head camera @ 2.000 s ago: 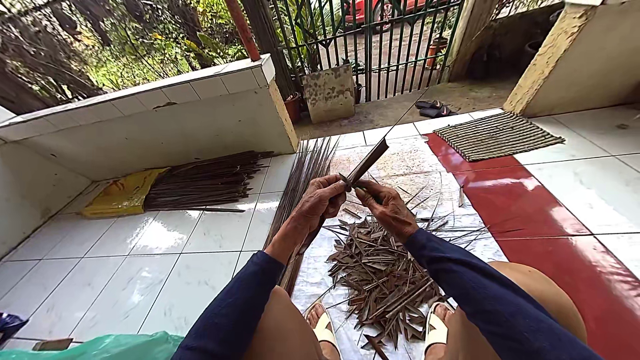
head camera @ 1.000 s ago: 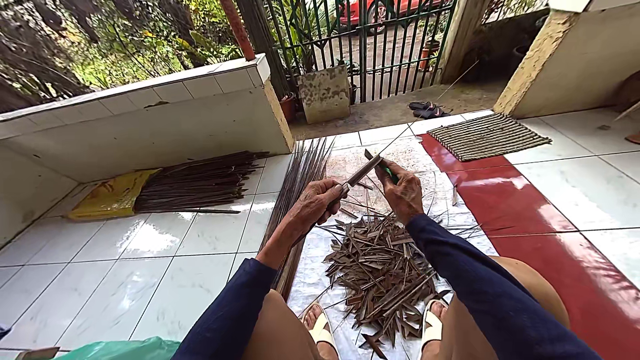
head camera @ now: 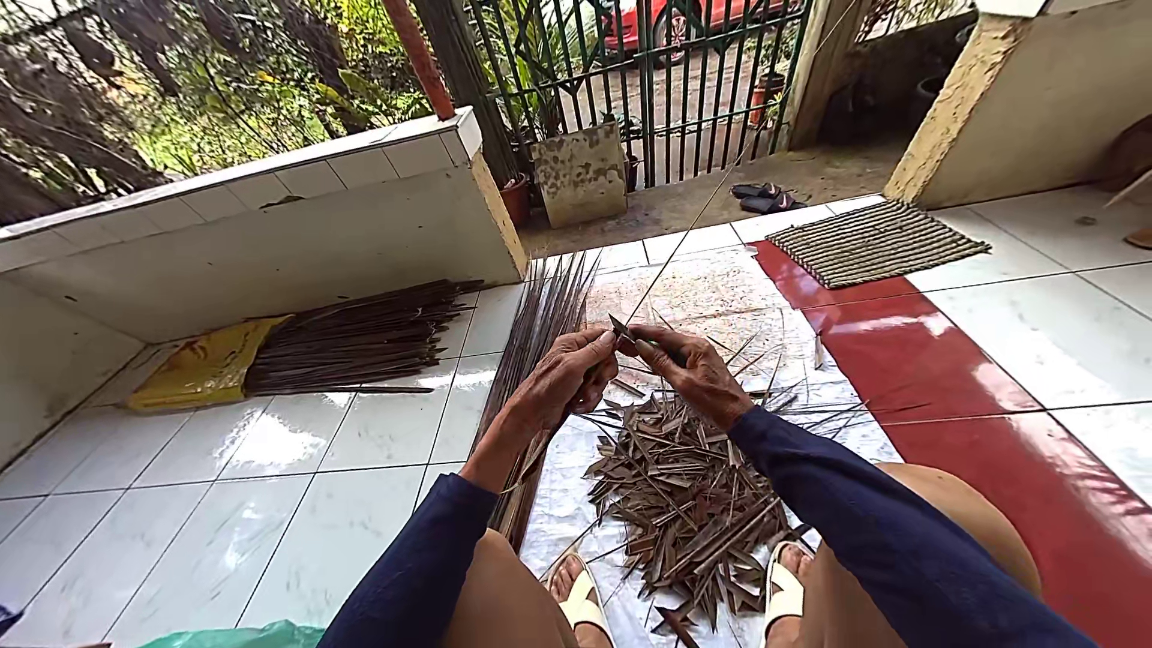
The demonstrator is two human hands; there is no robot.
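My left hand (head camera: 576, 369) is closed on a thin palm leaf midrib (head camera: 681, 236), which runs up and away to the right from my fingertips. My right hand (head camera: 688, 360) touches it from the right and grips a small knife, whose dark blade (head camera: 621, 329) lies at the fingertips of both hands. Below my hands a heap of brown dry leaf scraps (head camera: 693, 504) lies on a white sheet (head camera: 567, 477). Beside the heap, to the left, stretches a bundle of long thin midribs (head camera: 544, 328), partly hidden by my left forearm.
At the left, dark dried leaf strips (head camera: 360, 337) lie with one end in a yellow sack (head camera: 211, 364) by a low wall. A woven mat (head camera: 877, 243) and a red floor strip (head camera: 954, 387) are at the right. Slippers (head camera: 767, 198) lie before a metal gate.
The broad brown leaf piece seen between my hands two seconds ago no longer shows there. My right hand has come back against my left, with the blade at their fingertips.
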